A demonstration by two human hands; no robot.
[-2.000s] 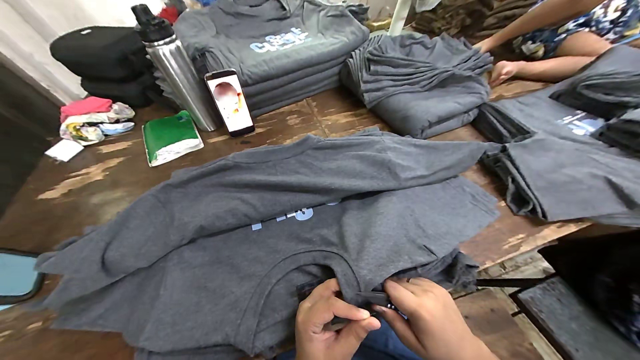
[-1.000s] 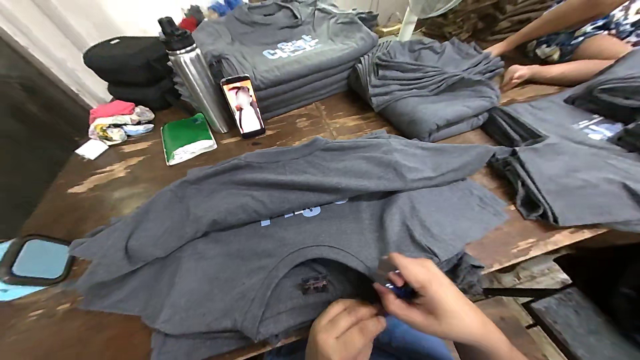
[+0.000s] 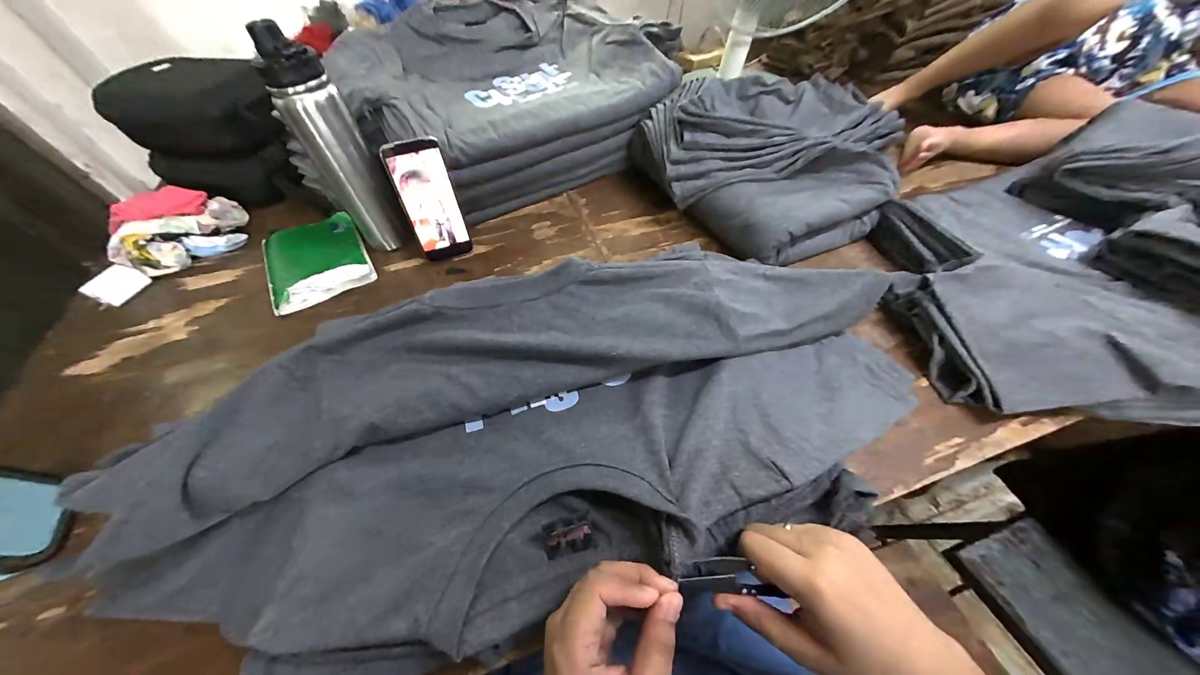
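A dark grey T-shirt lies at the near side of the table, its round neckline facing me and a label inside the collar. Another grey shirt is folded across it, partly covering light blue print. My left hand pinches something too small to make out, thumb against forefinger, just below the neckline's right side. My right hand holds small thread snips, whose metal blades point left toward my left fingertips beside the shirt seam.
A steel bottle, a phone and a green booklet stand or lie behind the shirts. Stacks of grey shirts fill the back; folded ones lie right. Another person's arms reach in at upper right. The table edge runs at right.
My right hand has turned the snips so that their blades show beside my left fingertips. The collar label, hidden two seconds ago, is in sight.
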